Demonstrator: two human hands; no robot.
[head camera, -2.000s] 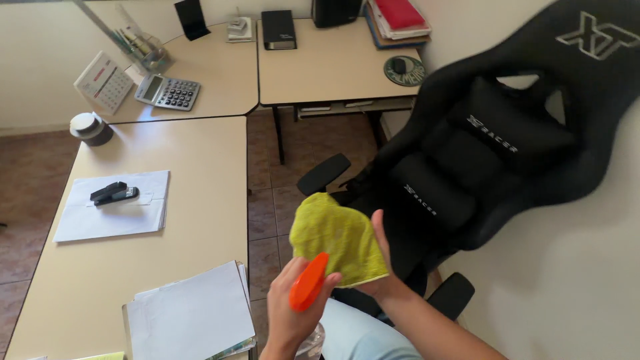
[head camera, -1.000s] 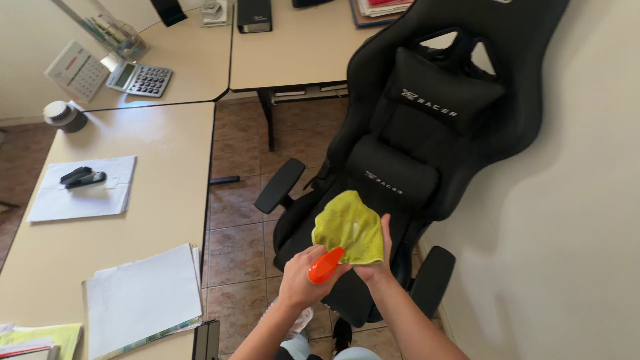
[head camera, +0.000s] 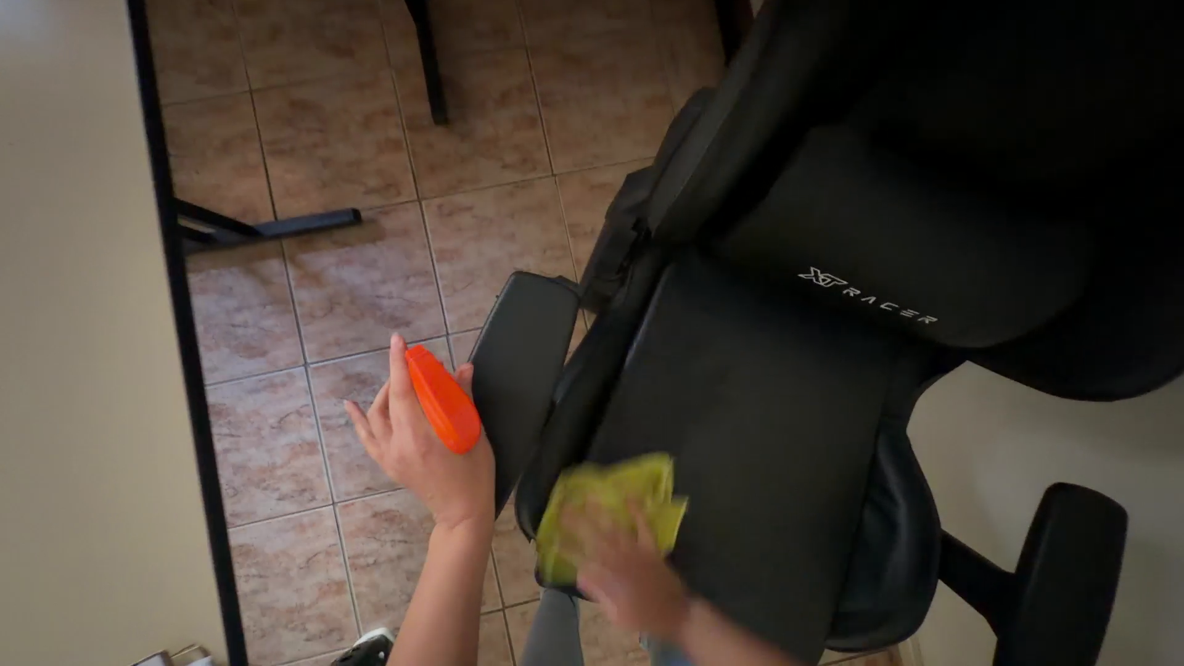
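My left hand (head camera: 430, 444) is around the neck of a spray bottle, whose orange trigger head (head camera: 444, 400) shows above the thumb side; the bottle's body is hidden. It is beside the left armrest (head camera: 527, 370) of a black gaming chair. My right hand (head camera: 620, 555), blurred, presses a yellow-green cloth (head camera: 606, 509) on the front left edge of the chair seat (head camera: 749, 416). The lumbar cushion (head camera: 906, 250) with white lettering rests against the backrest above the seat.
A beige desk (head camera: 83, 324) with a dark edge runs along the left. Its black metal foot (head camera: 305, 225) stands on the tiled floor (head camera: 370, 277). The chair's right armrest (head camera: 1064, 573) juts out at the lower right, near a pale wall (head camera: 999, 444). A shoe shows at the bottom.
My hands have moved apart; the right one has brought the cloth down onto the seat, while the left keeps the spray bottle. The view has moved closer to the chair.
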